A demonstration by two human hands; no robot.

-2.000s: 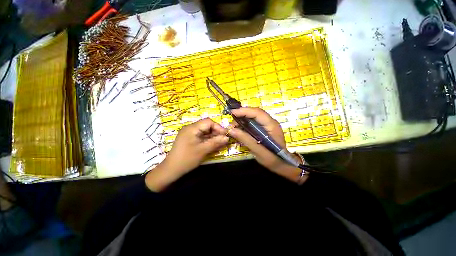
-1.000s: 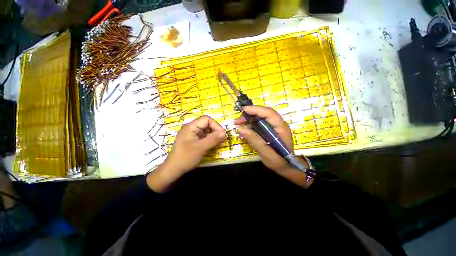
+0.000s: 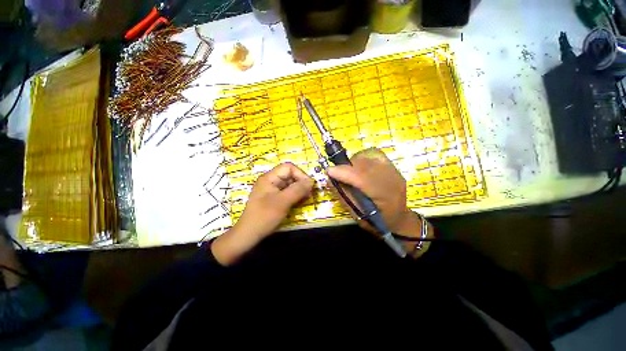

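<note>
The amber-yellow film sheet lies on the bench, marked with a grid of rectangles. Short red-brown and dark lead wires lie along its left part and stick out past its left edge. My right hand grips the black soldering iron; its metal tip points up and left over the sheet, with a thin tube beside it. My left hand is over the sheet's lower left, thumb and fingertips pinched together; a thin dark wire seems to show by the fingertips, but I cannot tell whether it is held.
A heap of copper-brown wires lies back left, with red-handled pliers behind it. A second sheet stack is far left. A brown box stands behind the sheet. A black soldering station is at the right.
My right hand has turned over the iron, with its back now more upward and the thumb along the handle. The iron points more steeply away from me. My left hand has moved slightly right.
</note>
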